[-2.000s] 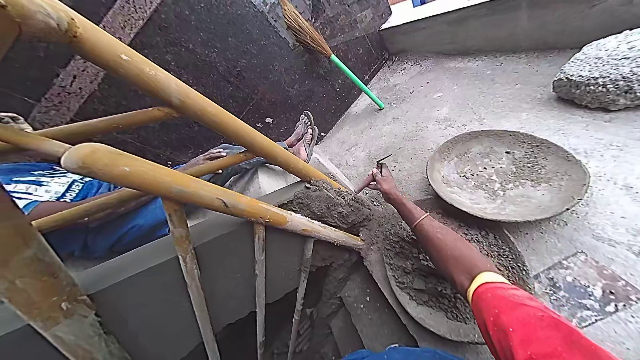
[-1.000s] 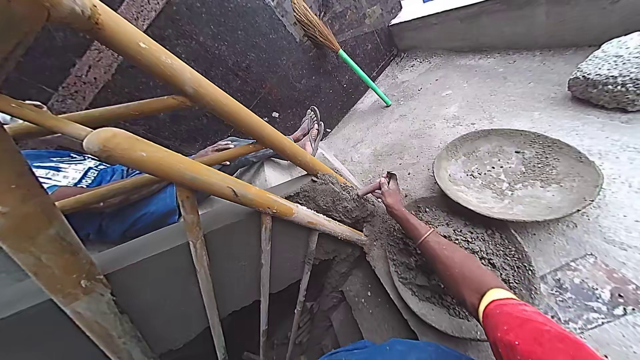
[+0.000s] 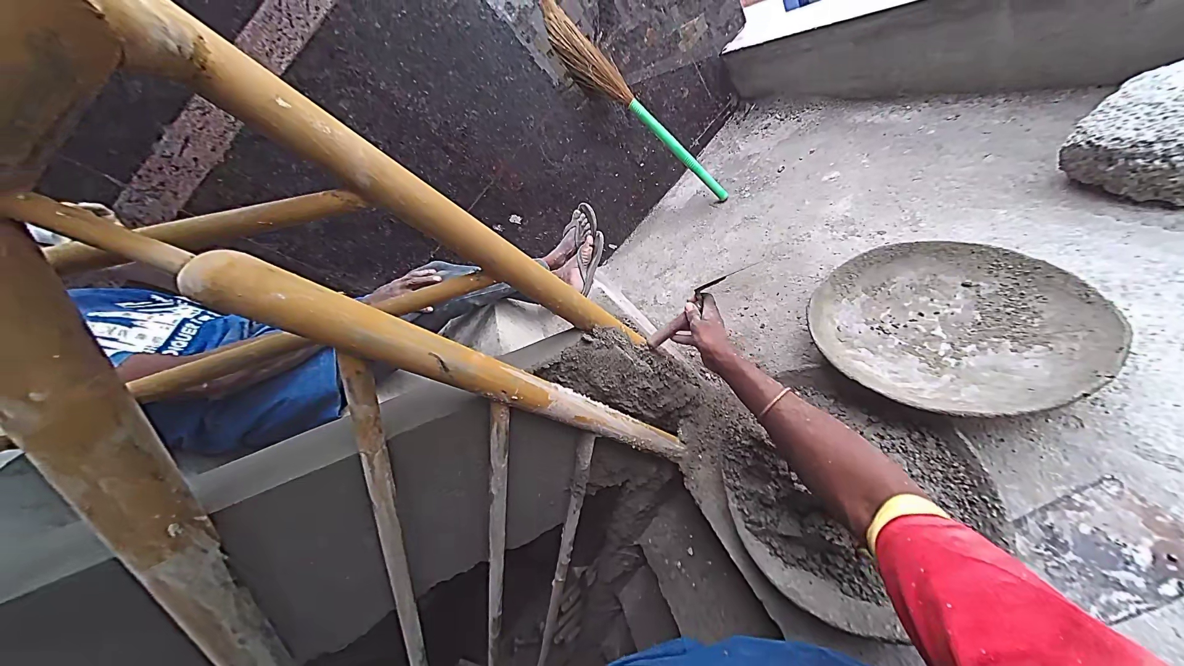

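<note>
My right hand (image 3: 708, 335), at the end of a red sleeve, is closed around a trowel (image 3: 670, 330) with a wooden-looking handle. The thin dark blade is seen nearly edge-on, pointing up and right. Just left of the hand, a mound of wet mortar (image 3: 629, 375) lies around the lower ends of the yellow metal rails (image 3: 592, 421). Beneath my forearm sits a shallow pan (image 3: 795, 592) filled with grey mortar, partly hidden by the arm. A second round pan (image 3: 962, 393), thinly coated with mortar, lies to the right. My left hand is out of view.
A person in a blue shirt (image 3: 268, 398) is beyond the railing at left, a hand near one rail. A grass broom (image 3: 680, 148) with a green handle and a rough stone block (image 3: 1133, 139) lie farther off. A dark gap (image 3: 462, 601) opens below the railing bars.
The trowel has turned in my right hand: its blade, not discernible a second ago, shows again above the fingers. The hand stays close to the mortar mound.
</note>
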